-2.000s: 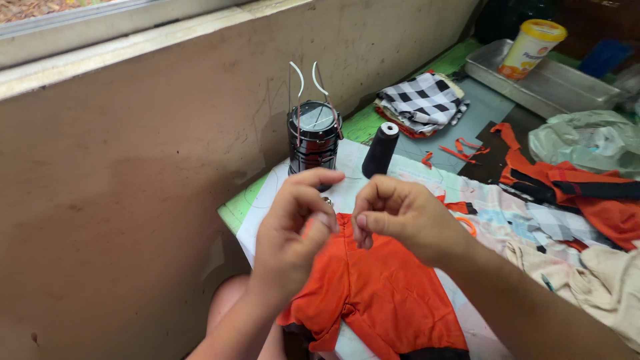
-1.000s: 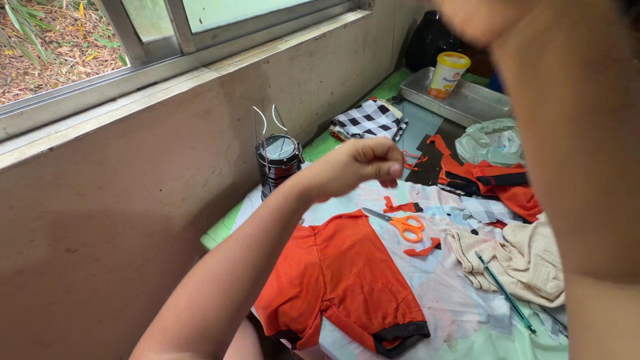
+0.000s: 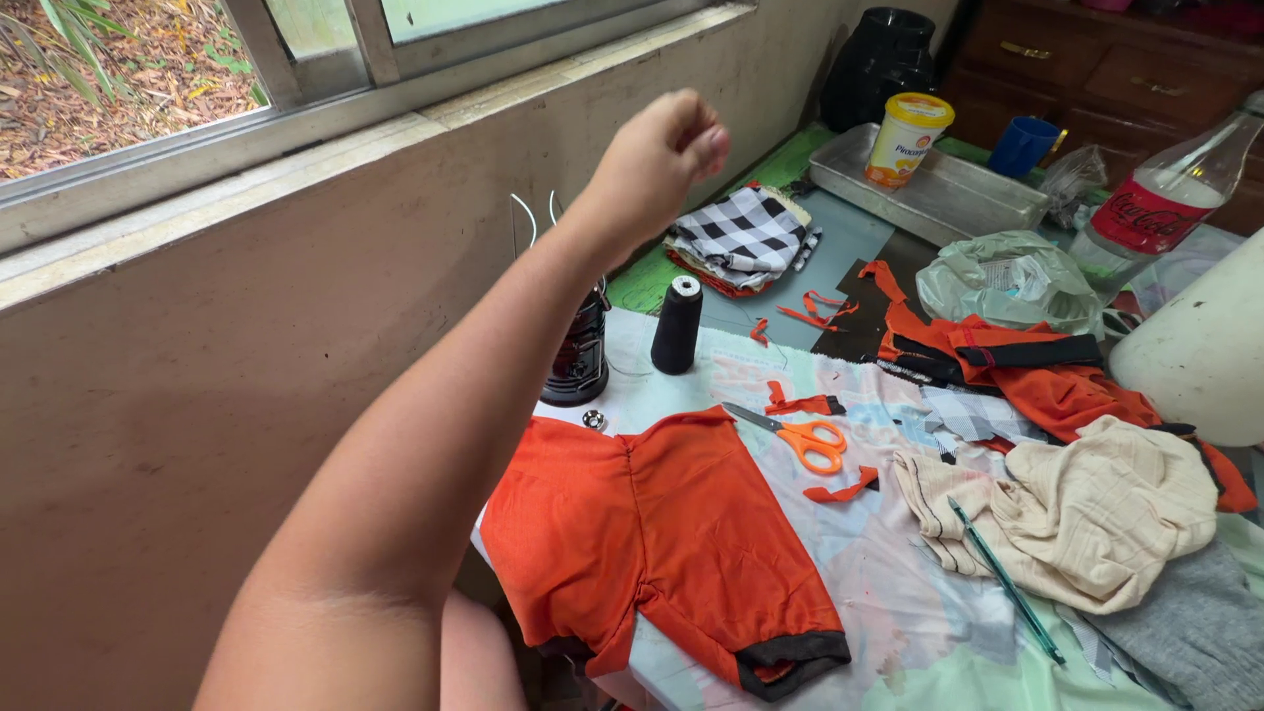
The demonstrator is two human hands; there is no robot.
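Note:
My left hand (image 3: 667, 153) is raised above the far side of the table, its fingers curled together; nothing shows in it, though a thin thread could not be made out. My right hand is out of view. Below my left arm lie orange cloth shorts (image 3: 711, 523) with black hems. Orange-handled scissors (image 3: 815, 444) rest partly open beside their upper edge. A cone of black thread (image 3: 677, 328) stands upright behind the shorts. My forearm partly hides a black lantern (image 3: 581, 360) with wire handles. Near its base is a small metal bobbin (image 3: 593, 420).
Checked cloths (image 3: 746, 237) are stacked by the wall. A metal tray (image 3: 973, 193) holds a yellow-lidded tub (image 3: 907, 138). To the right lie orange scraps (image 3: 1066, 385), a plastic bag (image 3: 1007, 281), a bottle (image 3: 1150, 212), cream cloth (image 3: 1106, 504) and a green pen (image 3: 1007, 583).
Two seconds ago my hands were close together over the shorts. They parted, my right hand rose and has left the view, and my left hand has moved up and away. The view has shifted.

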